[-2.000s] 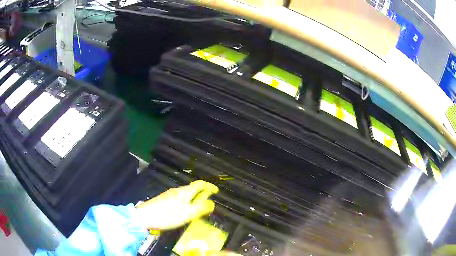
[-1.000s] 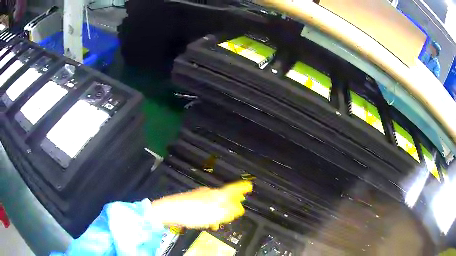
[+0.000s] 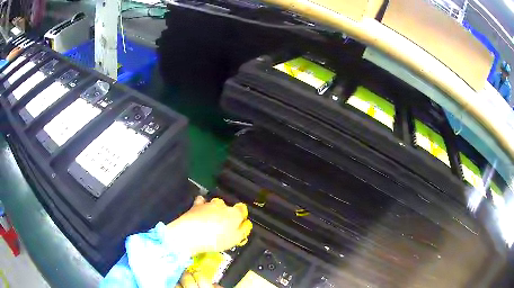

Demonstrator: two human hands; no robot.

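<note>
My left hand [image 3: 211,228], in a blue sleeve with yellow-covered fingers, is curled over a black foam tray at the bottom centre. Its fingertips point down and are partly hidden. Just below it lies a lime piece [image 3: 211,263] at a device. A few fingertips, seemingly of my right hand [image 3: 194,280], show at the bottom edge by this piece; the rest is cut off. I cannot tell whether either hand grips anything. To the right, a black device body [image 3: 271,264] lies in a tray slot, with a lime piece [image 3: 255,280] on it, cut off by the edge.
Stacked black trays [image 3: 169,169] at left hold white-labelled devices [image 3: 113,154]. A taller tray stack [image 3: 315,121] behind holds lime pieces [image 3: 372,107]. A wood-edged shelf [image 3: 360,31] curves overhead. A metal post [image 3: 106,45] and blue bin [image 3: 135,59] stand behind. Another person [image 3: 500,79] is far right.
The view has shifted, so the trays appear further right. My left hand has drawn back from its extended pose and curled down over the lime piece. Fingertips now show below it.
</note>
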